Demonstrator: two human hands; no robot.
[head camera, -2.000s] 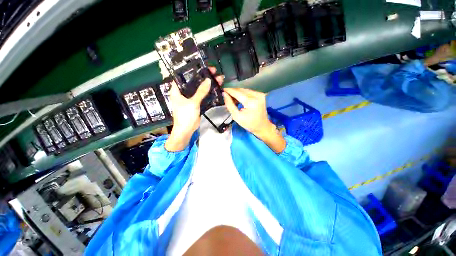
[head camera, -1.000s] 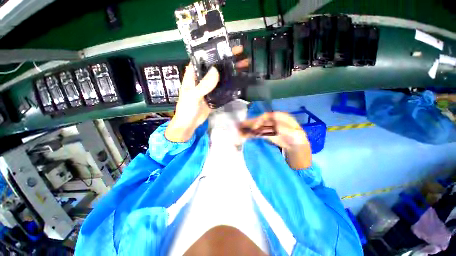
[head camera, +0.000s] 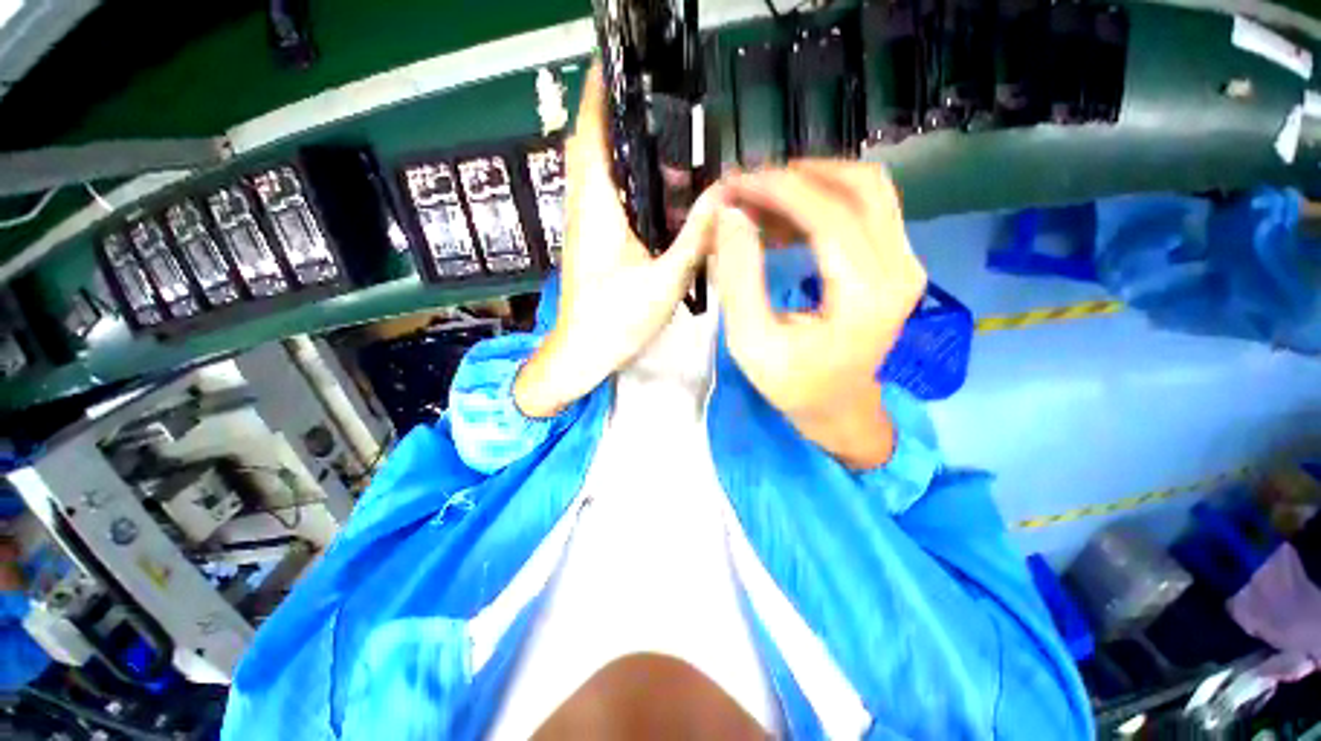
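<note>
A part-assembled smartphone is held up in front of me, tilted nearly edge-on, its top cut off by the picture's upper edge. My left hand grips its lower part, with the thumb across it. My right hand is at the phone's lower right side, with thumb and index finger brought together near the left thumb. Whether a small part is between those fingertips is hidden. The phone's inner side is hard to see at this angle.
A tray of several open phones lies on the bench at left. Another phone group lies nearer the hands. Black housings stand right of them. A pale rail runs behind. A blue basket is on the floor at right.
The phone has turned from showing its silver internals to nearly edge-on. My right hand, lower and apart from the phone one second ago, has moved up to its lower end.
</note>
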